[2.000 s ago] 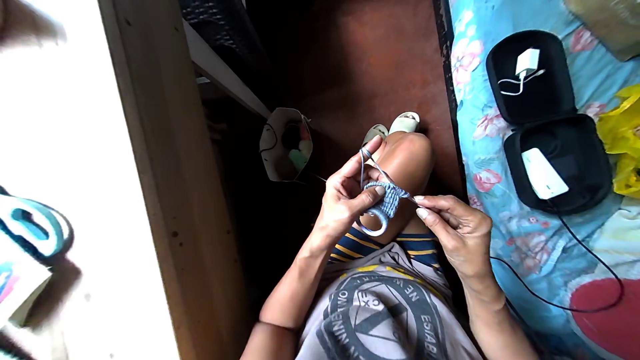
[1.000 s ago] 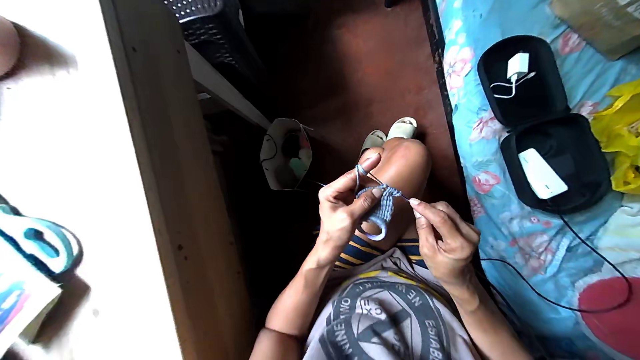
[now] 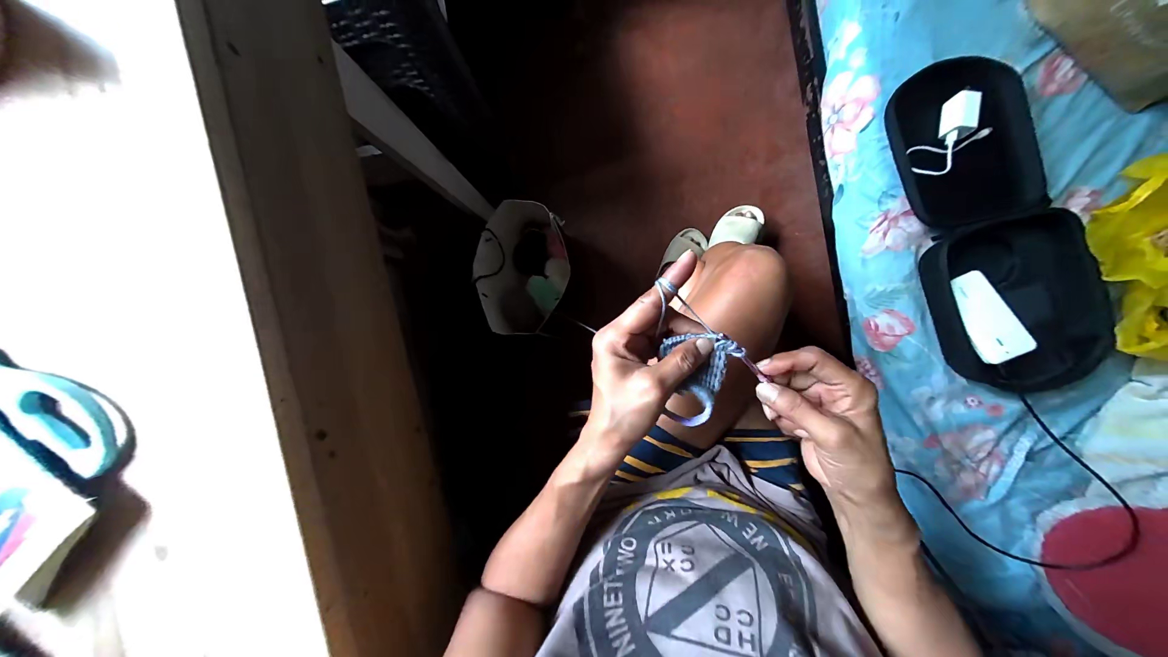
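Note:
My left hand (image 3: pixel 639 365) pinches a small piece of blue-grey crochet work (image 3: pixel 707 370) between thumb and fingers, above my lap. Yarn of the same colour is wrapped round its raised index finger and runs down to the top edge of the work. A ring-like loop (image 3: pixel 698 411) hangs at the lower end of the piece. My right hand (image 3: pixel 817 401) grips a thin pinkish crochet hook (image 3: pixel 754 369) between thumb and fingertips. The hook's tip meets the right corner of the work, and the stitches there hide its end.
A white table (image 3: pixel 219 411) with a wooden edge stands at the left. On the floor is a pale open bag (image 3: pixel 500 265) with things inside. At the right, a bed with a floral sheet (image 3: pixel 876 274) holds an open black case (image 3: pixel 1063 356), a cable and a yellow plastic bag (image 3: pixel 1131 265).
Both hands keep their hold on the work and the hook. The left index finger stays raised with yarn round it. The ring-like loop hangs at a slightly different angle.

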